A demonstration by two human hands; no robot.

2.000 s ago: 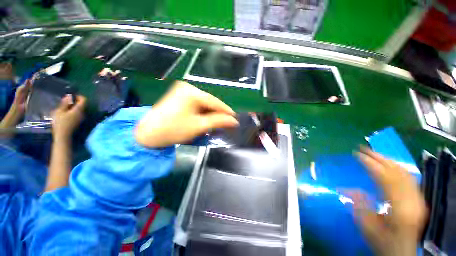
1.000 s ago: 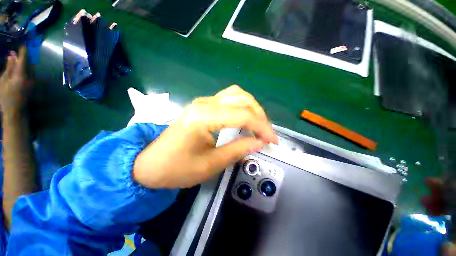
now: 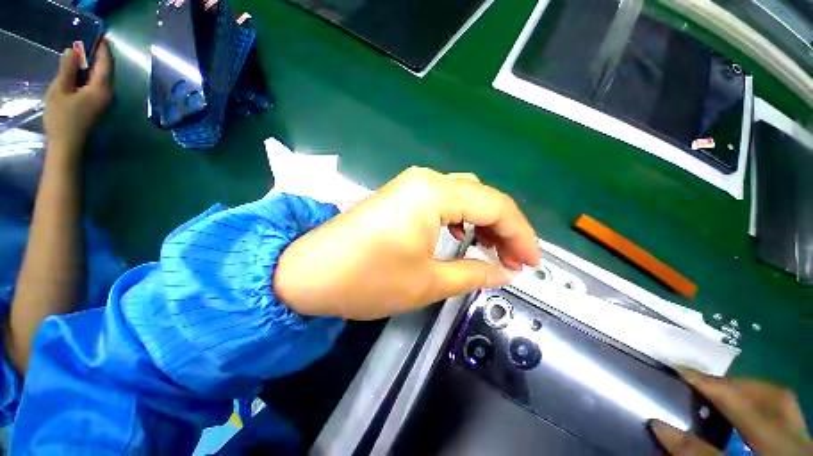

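Note:
A dark glossy tablet back cover [image 3: 570, 392] lies on white-bordered sheets, tilted to the right. Its camera module with three ringed lenses [image 3: 506, 334] is at the upper left corner; the top lens looks lighter. My left hand [image 3: 406, 249] is just above this corner, thumb and index finger nearly together; I cannot tell whether they hold a tiny part. My right hand [image 3: 744, 405] is partly cut off at the lower right and grips the cover's right end, thumb on its surface. A white sheet edge [image 3: 642, 334] with ring shapes near my left fingertips lies behind the cover.
An orange stick [image 3: 635, 256] and a small pile of clear bits [image 3: 726, 329] lie beyond the cover. A crumpled white sheet [image 3: 312, 174] and a dark-blue stack [image 3: 201, 80] are left. More covers [image 3: 624, 80] lie at the back. A coworker's hand [image 3: 76, 98] is at far left.
My right hand has come onto the cover's right end. My left hand stays pinched above the camera corner. The view has shifted, and the cover now shows a bright reflection.

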